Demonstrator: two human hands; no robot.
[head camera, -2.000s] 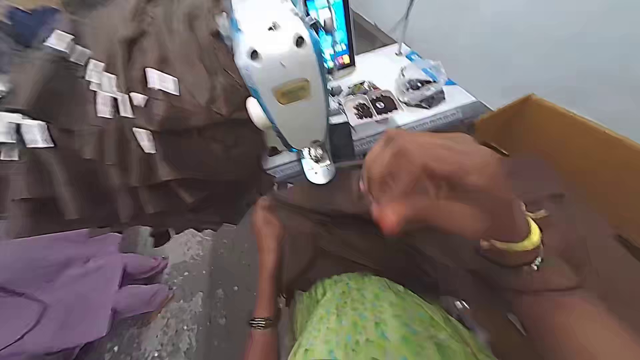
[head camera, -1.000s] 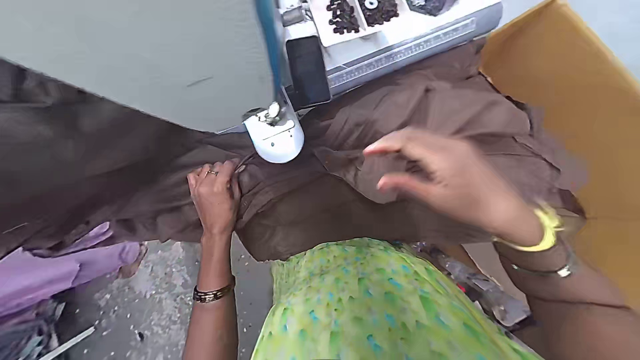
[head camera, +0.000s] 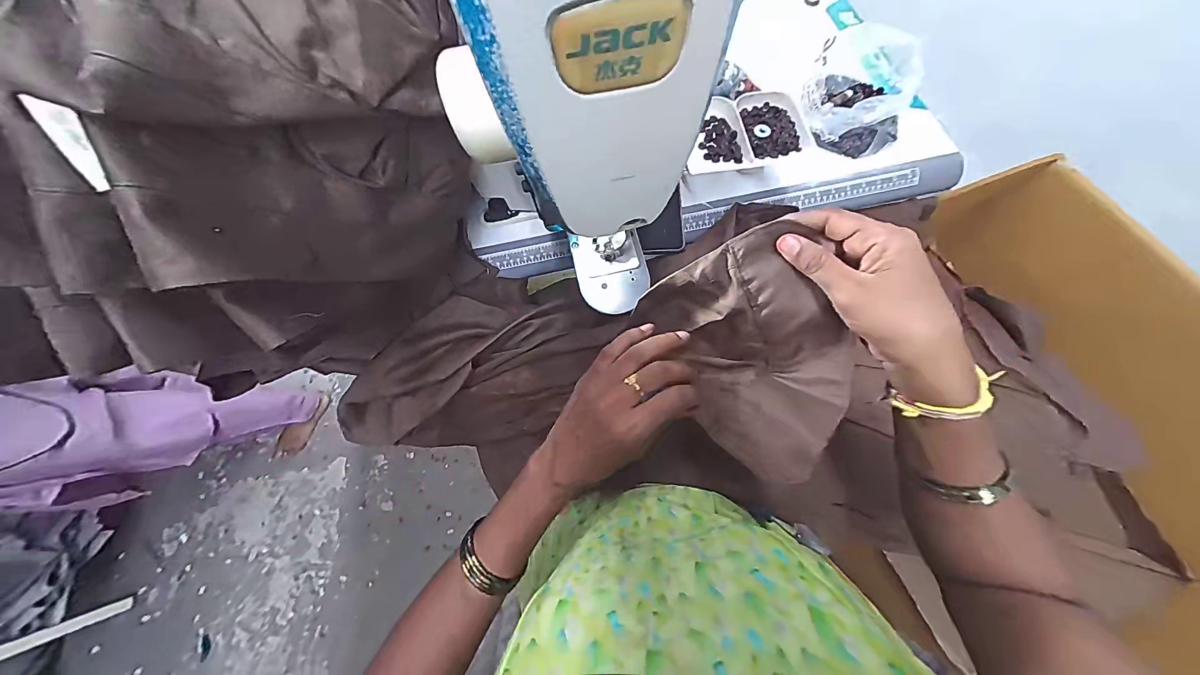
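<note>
A white and blue Jack sewing machine stands at the upper centre, its small white work plate low in front. Brown fabric lies around that plate and over my lap. Between thumb and fingers my right hand pinches the fabric's edge, raised to the right of the plate. My left hand rests on the cloth just below the plate, fingers curled against it; whether it grips a fold is hard to tell.
Trays of dark buttons and a clear plastic bag sit on the machine bed behind. A cardboard box stands at right. More brown garments are piled at left, above a person in purple clothing.
My right hand, apart from the cloth a second ago, now holds up its edge. My left hand is now nearer the right hand, below the plate. The view has shifted.
</note>
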